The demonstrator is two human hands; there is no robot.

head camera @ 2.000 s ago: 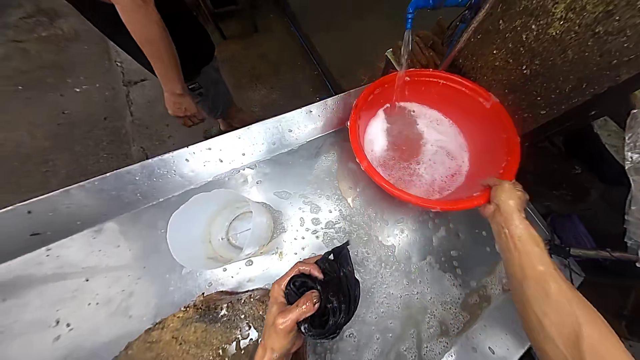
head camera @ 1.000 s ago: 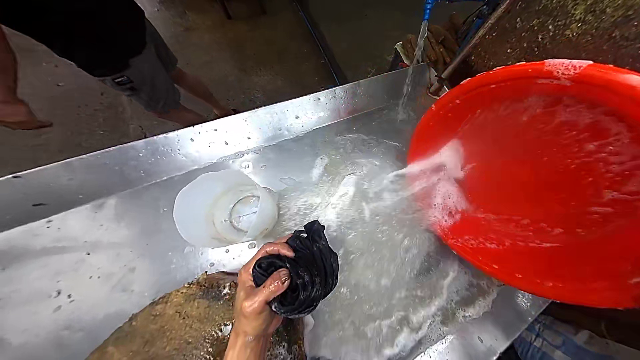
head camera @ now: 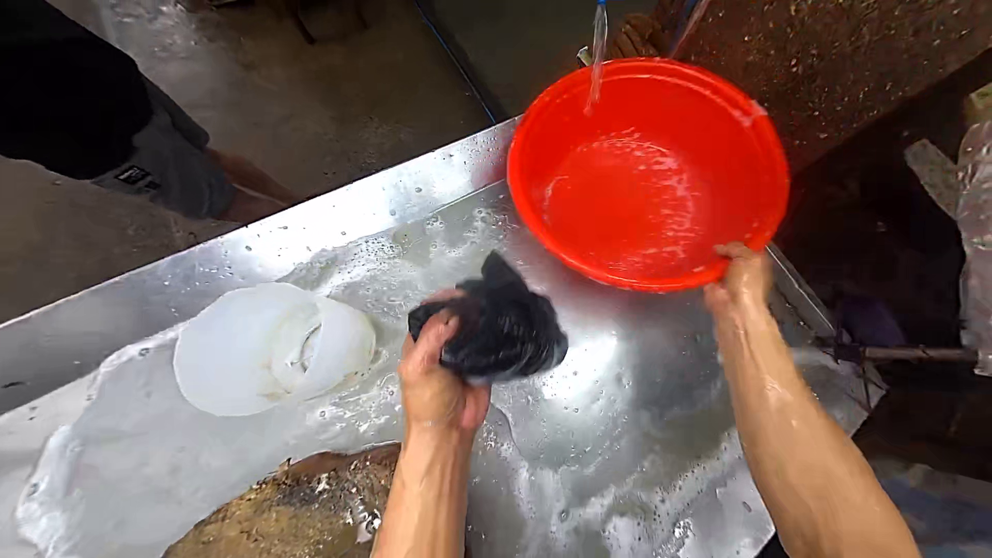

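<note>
My left hand point(head camera: 438, 372) grips a bunched black cloth point(head camera: 504, 325) above the wet metal counter, its outline somewhat blurred. With my right hand point(head camera: 740, 279) I hold the near right rim of a red plastic basin point(head camera: 620, 186). Water from a blue-tipped spout point(head camera: 601, 5) falls inside the basin's far side, and the basin holds only a film of water and a little foam. A white translucent plastic container point(head camera: 232, 349) lies on the counter left of the cloth.
Foamy water spreads over the metal counter point(head camera: 620, 403), which has a raised far edge. A rough brown lump point(head camera: 287, 511) sits at the near edge. A person in grey shorts point(head camera: 167, 159) stands beyond the counter at the left. A dark speckled surface point(head camera: 868, 70) lies beyond the basin.
Two seconds ago the basin held foamy water; one second ago it was tipped, pouring onto the counter. Now it is more level under the stream. The cloth stays in my left hand.
</note>
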